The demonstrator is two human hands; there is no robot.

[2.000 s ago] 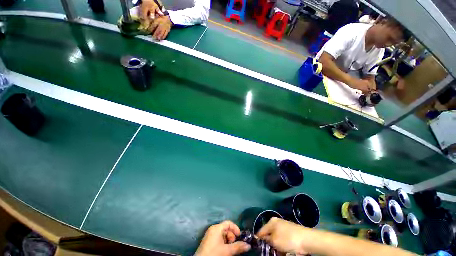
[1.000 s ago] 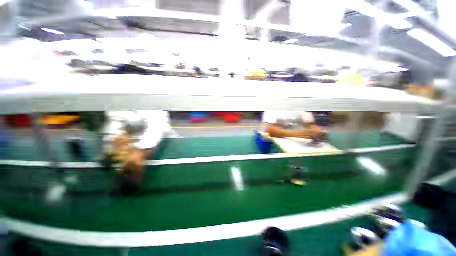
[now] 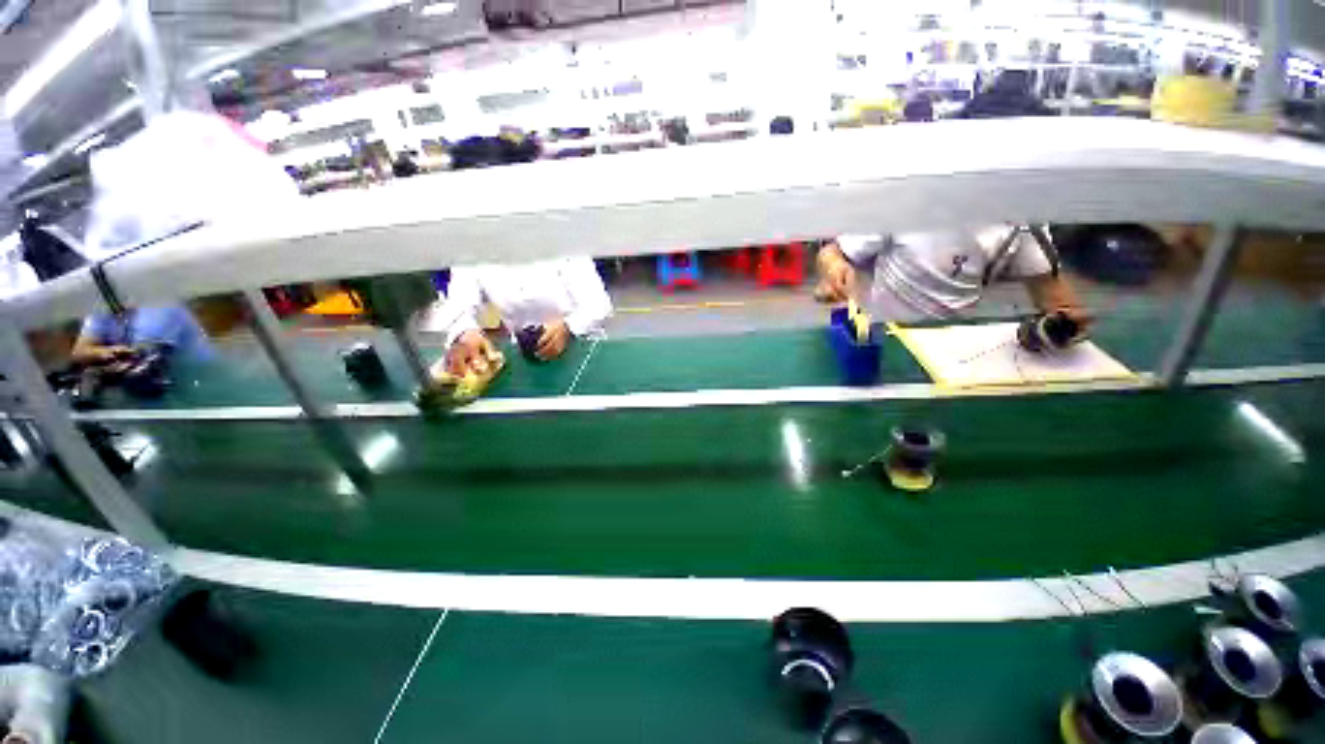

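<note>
Neither of my hands can be made out. A black housing (image 3: 811, 648) with a pale ring inside its mouth stands near the bottom centre, against the white rail. A second black housing (image 3: 865, 727) is cut off by the bottom edge. Several inner units with silver flared rims (image 3: 1136, 693) stand in a cluster at the lower right, some showing yellow bands. Thin lead wires (image 3: 1075, 593) from them lie over the white rail.
The glossy green belt (image 3: 625, 502) carries one inner unit (image 3: 913, 457). Bagged shiny rings (image 3: 95, 603) lie at far left, above a blurred pale hand or sleeve. Across the belt, people work beside a blue dispenser (image 3: 855, 349) and pale mat (image 3: 1003, 358). A white shelf (image 3: 698, 211) crosses above.
The view has swung upward from the bench. My hands and the small dark part they held have left the picture. The opposite person's hand has moved to the blue dispenser.
</note>
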